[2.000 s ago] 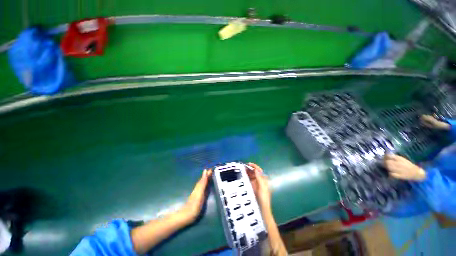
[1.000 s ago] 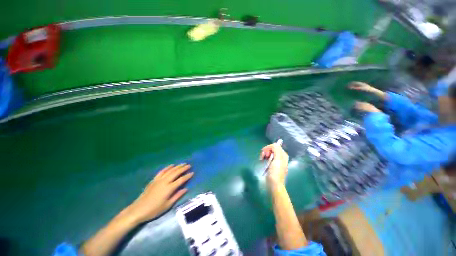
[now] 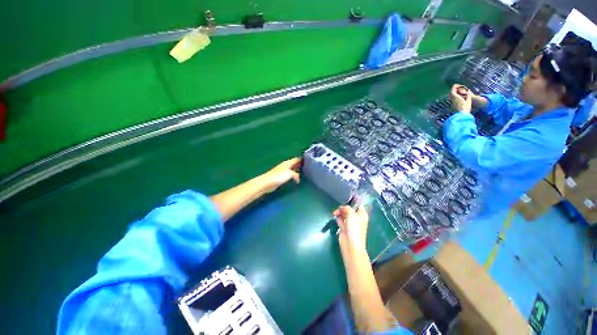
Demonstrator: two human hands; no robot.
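Observation:
An upright block of stacked silver-grey front panels [image 3: 329, 175] stands on the dark-green bench beside the clear trays. My left hand [image 3: 285, 173] is at its left end, fingers against the far corner. My right hand [image 3: 352, 221] is at its near right end, fingertips on the corner. The block is held between both hands. Whether the slim tool is still in my right hand is hard to tell. Another front panel [image 3: 241, 315] with a large dark window and oblong holes lies at the bottom, cut off by the picture's edge.
Clear blister trays [image 3: 419, 173] with dark round shapes lie right of the block. A brown carton [image 3: 468, 278] with panels inside is at the lower right. A person in blue [image 3: 510, 141] works at the right. A metal rail [image 3: 163, 124] runs along the back.
The view has swung right. My left hand has left the bench beside the loose panel and reached the stacked block. My right hand has come to the block's near end.

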